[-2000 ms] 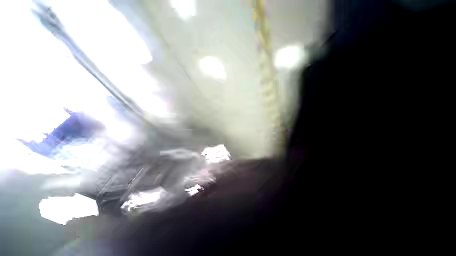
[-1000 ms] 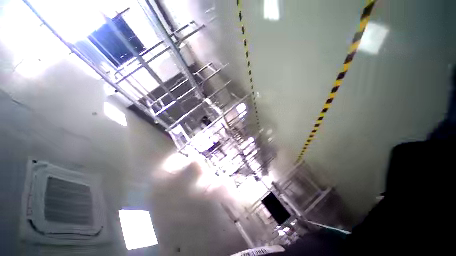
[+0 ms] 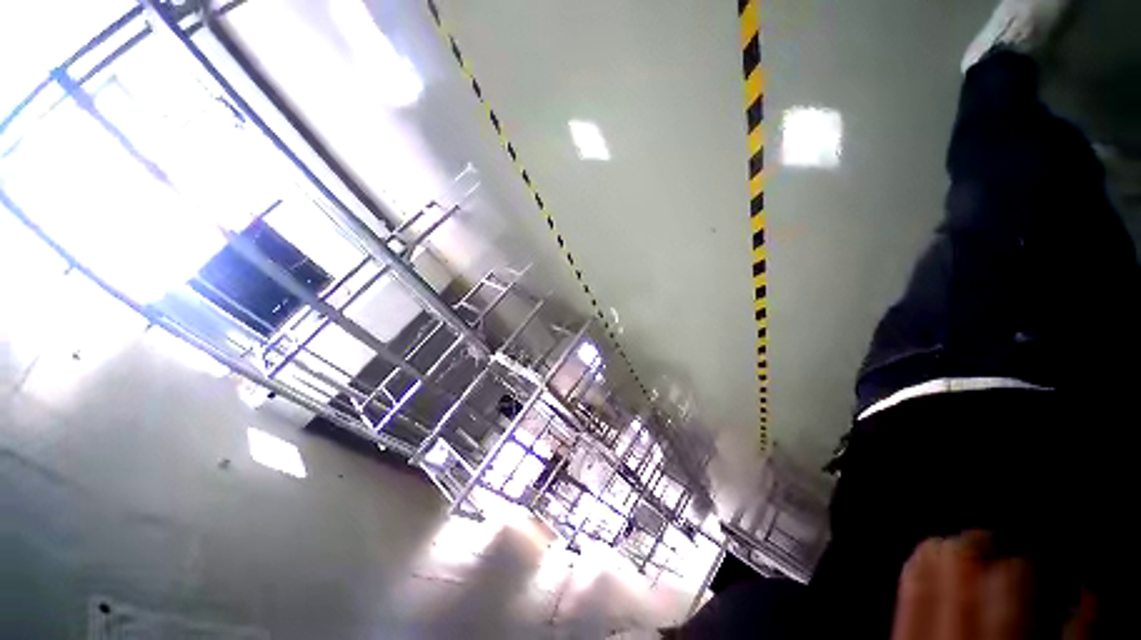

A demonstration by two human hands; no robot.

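Note:
No work object shows in a hand. A blurred shape like part of a hand [image 3: 963, 588] is cut off by the bottom edge at the lower right, against dark clothing [image 3: 1026, 288]. I cannot tell which hand it is, or whether it holds anything. No other hand is visible. The dark clothing fills the right side, with a pale strip [image 3: 957, 390] across it and a white shoe [image 3: 1020, 28] at the top right.
The view is strongly tilted. Yellow-black tape [image 3: 757, 200] and a second, thinner tape line [image 3: 513, 156] run along the glossy floor [image 3: 651, 213]. Tube racking [image 3: 413, 269] stretches from upper left to lower centre. A dark blue panel [image 3: 263, 275] shows among the tubes.
The view has turned and sharpened since the first frame. The tape lines stand further left than one second ago. More dark clothing, the shoe and the hand-like shape have come into view.

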